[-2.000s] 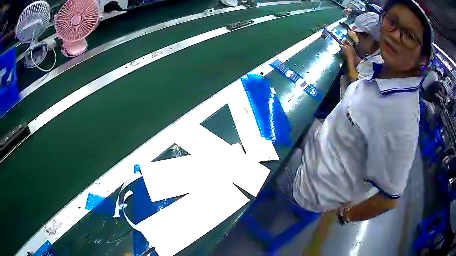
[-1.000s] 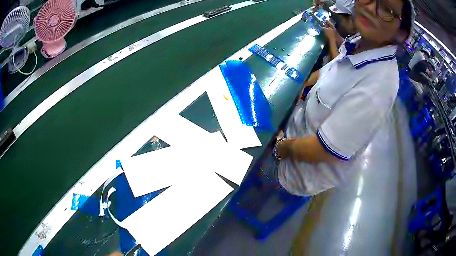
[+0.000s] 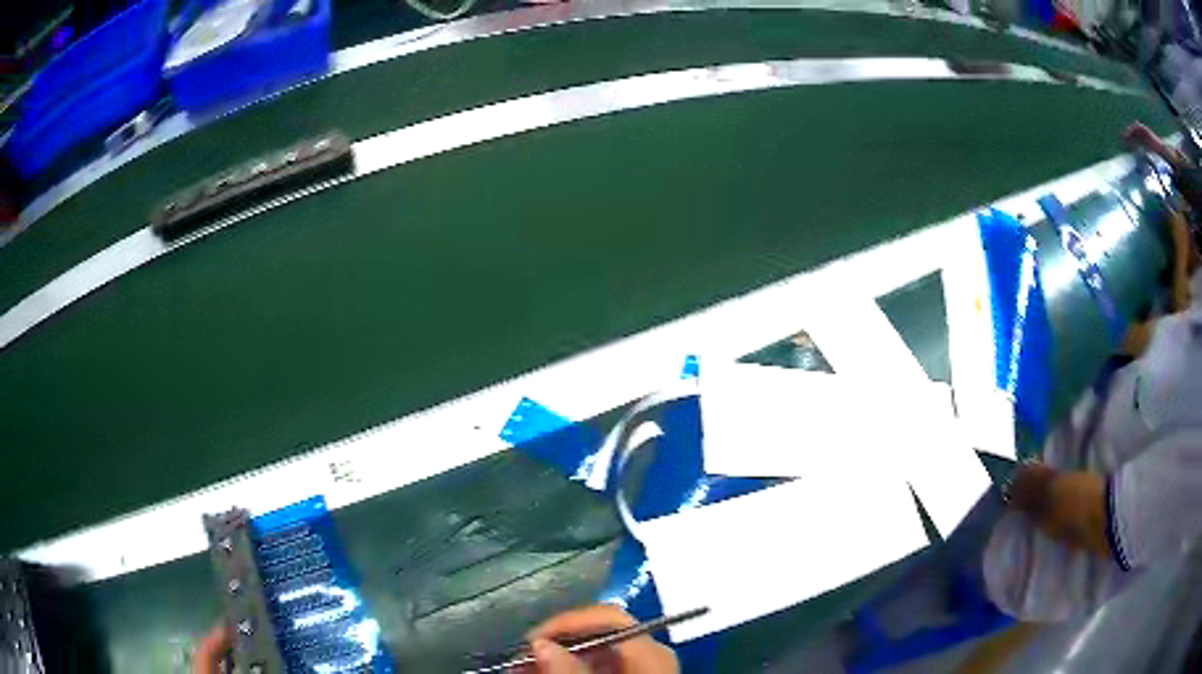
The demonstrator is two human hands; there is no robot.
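A grey-brown fixture bar [image 3: 237, 586] with a row of round seats stands nearly upright in view at the lower left. My left hand [image 3: 211, 653] holds its lower part and is mostly cut off by the bottom edge. A shiny blue adhesive sheet [image 3: 314, 593] with rows of pale marks lies against the bar's right side. My right hand [image 3: 606, 643], cut off at the bottom edge, holds slim tweezers [image 3: 675, 618] between thumb and finger; they look like one dark rod, with one end over a white sheet. I cannot make out any piece at the tweezers.
White sheets [image 3: 791, 540] overlap right of centre, with blue film [image 3: 1008, 323] beyond. A curled white strip [image 3: 630, 461] lies by them. Another bar [image 3: 257, 184] lies on the belt's far rail; part of one shows at far left [image 3: 19, 619]. Blue bins [image 3: 251, 59] stand upper left. A person [image 3: 1120, 487] is at right.
The view has swung left and down, so the sheets and the person now appear farther right. Both my hands, the fixture bar, the adhesive sheet and the tweezers have come into view.
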